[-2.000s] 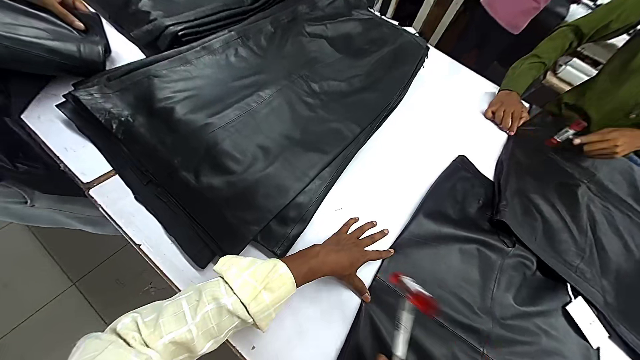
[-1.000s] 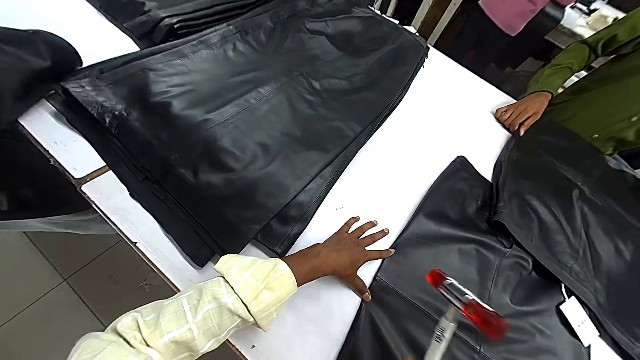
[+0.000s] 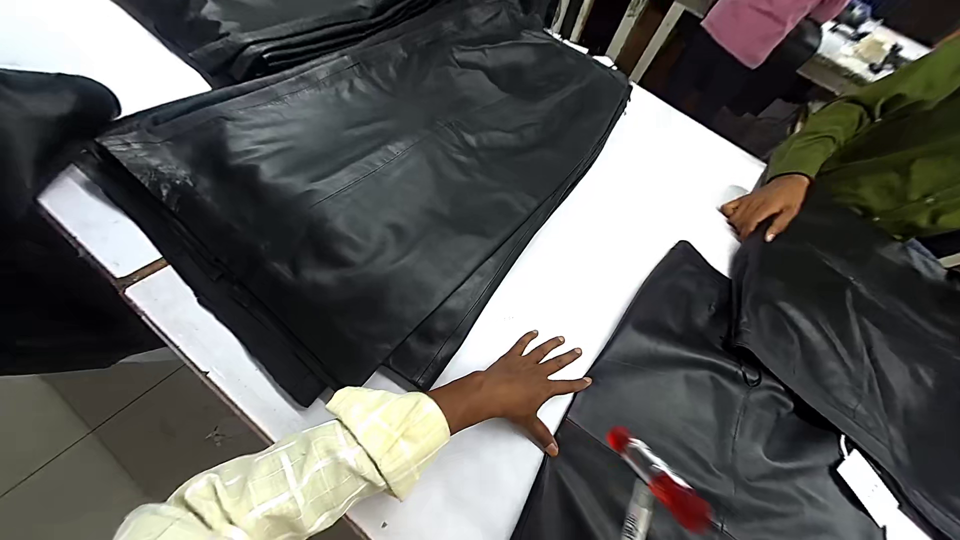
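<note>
My left hand (image 3: 529, 386), in a pale yellow checked sleeve, is spread flat on the white tabletop (image 3: 600, 247), fingertips at the edge of a black leather-like garment (image 3: 675, 375). Over that garment, at the bottom right, is a blurred red and clear object (image 3: 660, 480) at the end of a pale tube (image 3: 637, 514) that bears writing. The tube runs out of the frame's bottom edge, and my right hand is not visible. Just up and left of my left hand, a stack of black panelled garments (image 3: 375, 172) covers much of the table.
A person in a green shirt rests a hand (image 3: 769, 206) on another black garment (image 3: 847, 322) at the right. A white tag (image 3: 866, 480) lies at its lower edge. More folded black garments (image 3: 300, 37) are at the top. Dark material (image 3: 60, 225) hangs over the table's left edge.
The red object and tube have shifted right over the black garment. A hand at the far upper left and the green-shirted person's second hand, with a red and white item, are no longer visible.
</note>
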